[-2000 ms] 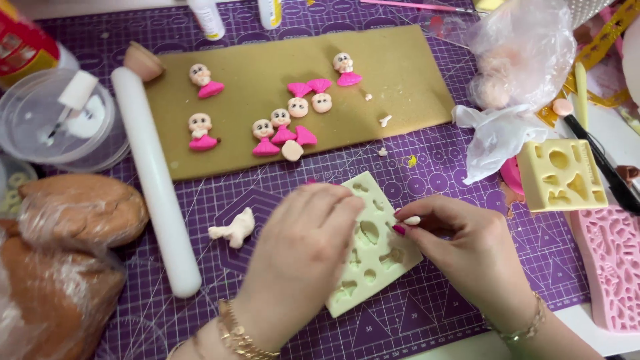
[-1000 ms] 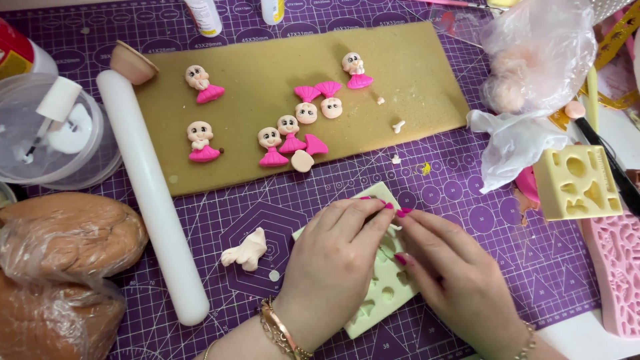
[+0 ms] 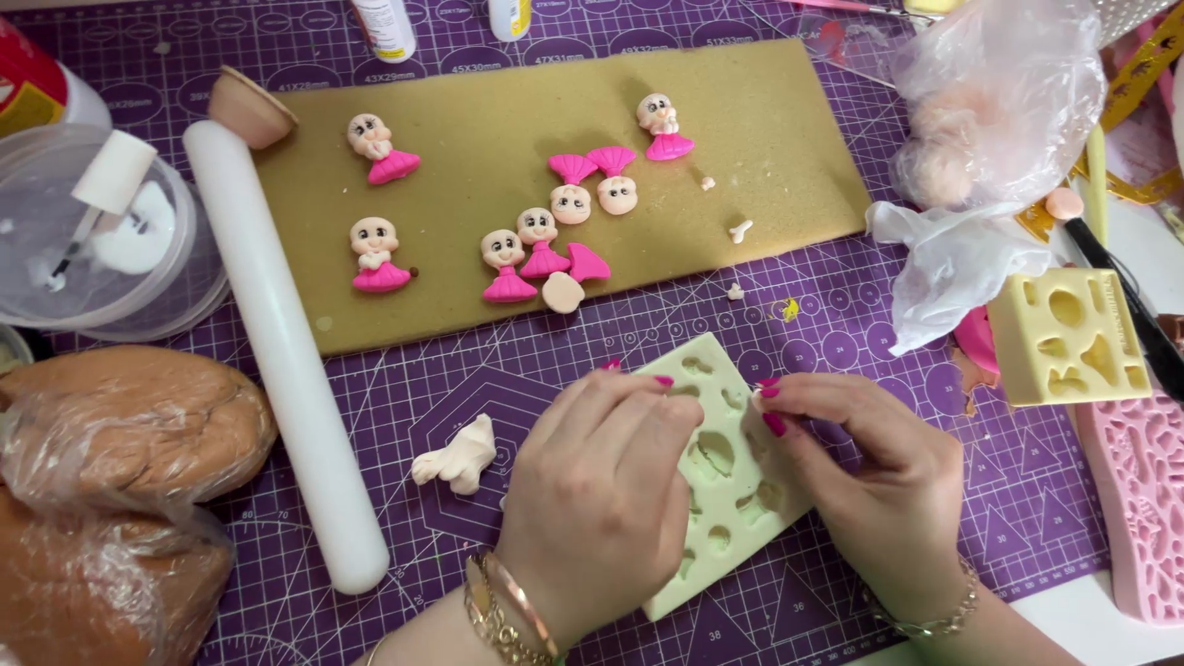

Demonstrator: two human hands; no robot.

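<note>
A pale green silicone mould (image 3: 717, 462) with small cavities lies tilted on the purple cutting mat. My left hand (image 3: 606, 472) rests over its left side, fingers bent; whether anything is between the fingertips is hidden. Over the mould's upper right edge, my right hand (image 3: 856, 453) pinches a tiny piece of pale clay (image 3: 760, 396) between thumb and index finger. A larger lump of pale clay (image 3: 458, 455) lies left of my left hand. Behind the mould, small clay figures with drawn faces and pink bases, such as one figure (image 3: 375, 254), sit on a golden-brown board (image 3: 444, 176).
A white rolling pin (image 3: 287, 361) lies at left, beside wrapped brown clay (image 3: 139, 435) and a clear plastic tub (image 3: 185, 268). At right are a yellow mould (image 3: 1068, 338), a pink mould (image 3: 1142, 509) and a plastic bag (image 3: 999, 102) holding pale clay. Glue bottles (image 3: 384, 28) stand at the back.
One second ago my fingertips met over the mould; now my hands are apart, and more of the mould's cavities show. The small clay piece is visible again at my right fingertips.
</note>
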